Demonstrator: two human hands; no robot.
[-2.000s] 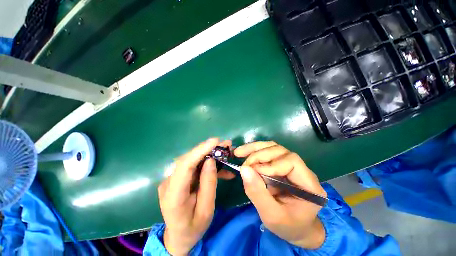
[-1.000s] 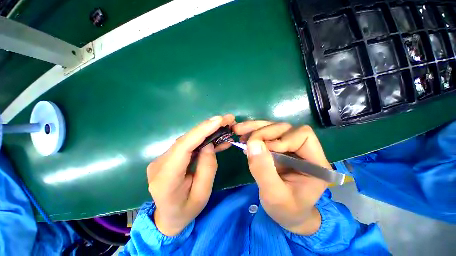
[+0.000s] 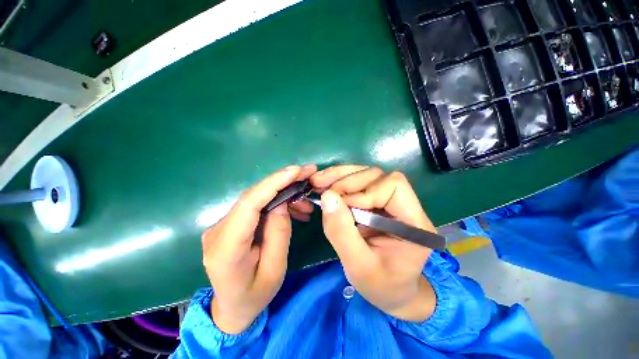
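Note:
My left hand (image 3: 249, 249) holds a small black housing (image 3: 286, 195) between thumb and fingers, above the green bench. The housing is tilted, and its inner side with small shiny parts faces my right hand. My right hand (image 3: 375, 242) grips silver tweezers (image 3: 399, 228) near the pointed end. Their tip is at the housing's right edge, and their broad end sticks out to the lower right. The fingertips of both hands are close together around the housing. Whether the tip holds a small part cannot be told.
A black compartment tray (image 3: 436, 133) lies at the upper right, with shiny parts in some pockets. A white rail (image 3: 189, 38) and post (image 3: 42, 76) are at the upper left. Beyond them lies a small black unit (image 3: 103, 43). A fan base (image 3: 56, 194) stands at left. Blue sleeves show at both sides.
The housing has turned from face-up to tilted edge-on. Both hands still hold their items. The view has shifted, so the fan grille has left the picture.

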